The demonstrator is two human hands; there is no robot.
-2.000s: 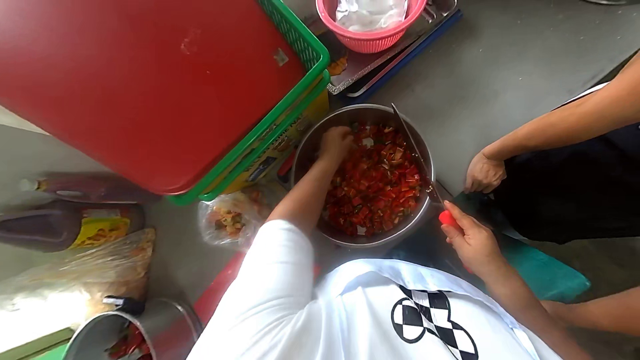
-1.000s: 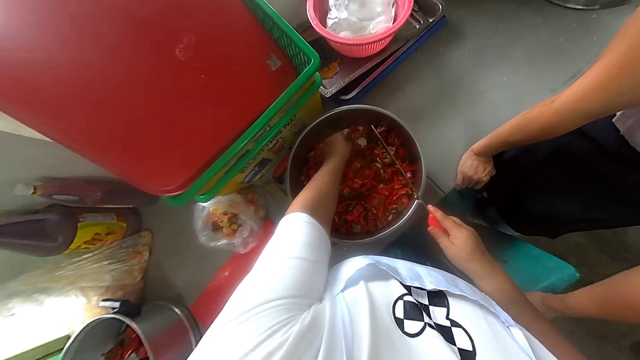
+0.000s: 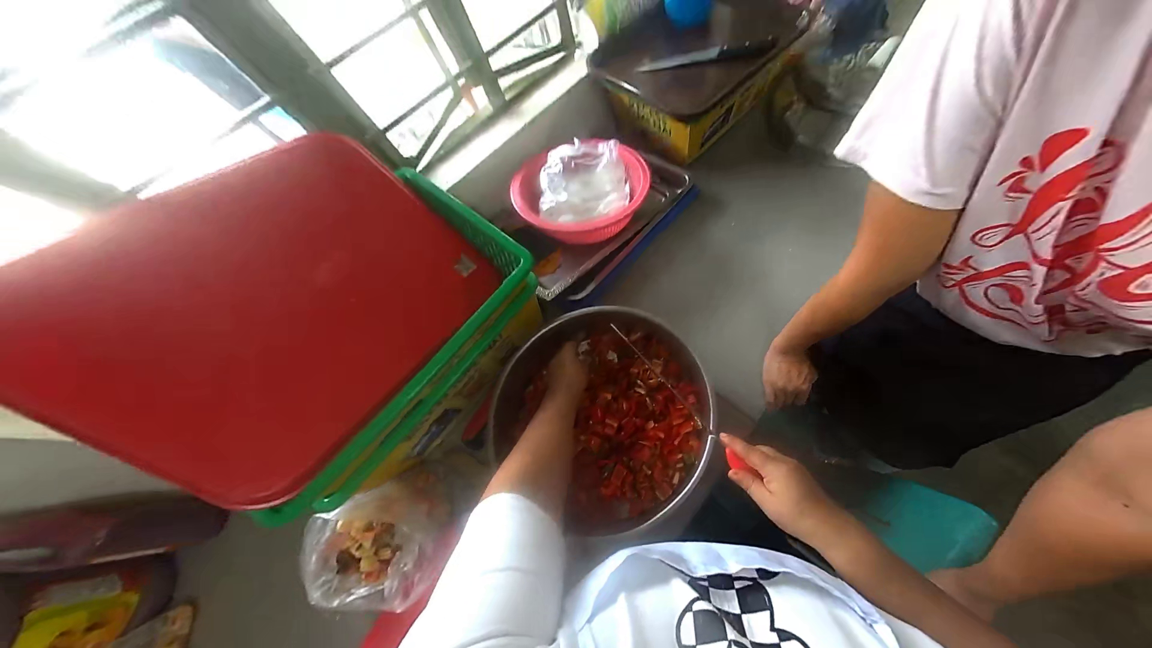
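A deep round metal pot [image 3: 706, 378] holds many chopped red pieces, which look like chili peppers [image 3: 630, 441]. My left hand [image 3: 569, 364] reaches into the pot at its upper left; the fingers are sunk among the pieces, so what they grip is hidden. Just outside the right rim, my right hand [image 3: 765, 477] is closed around the red handle of a knife [image 3: 661, 378]. The thin blade slants up and left across the pot, over the red pieces. At the lower left of the pot lies a clear plastic bag of chopped food [image 3: 364, 549].
A red tray [image 3: 252, 315] covers green baskets [image 3: 468, 225] on the left. Beyond the pot, a pink basket [image 3: 585, 229] with clear plastic sits on metal trays [image 3: 666, 184]. Another knife [image 3: 706, 56] lies on a far tray. A person [image 3: 1017, 207] stands at the right, near a teal stool [image 3: 936, 526].
The view has tilted up and shows more of the room. My left hand stays inside the pot. The knife blade has shifted over the pieces since the earliest frame.
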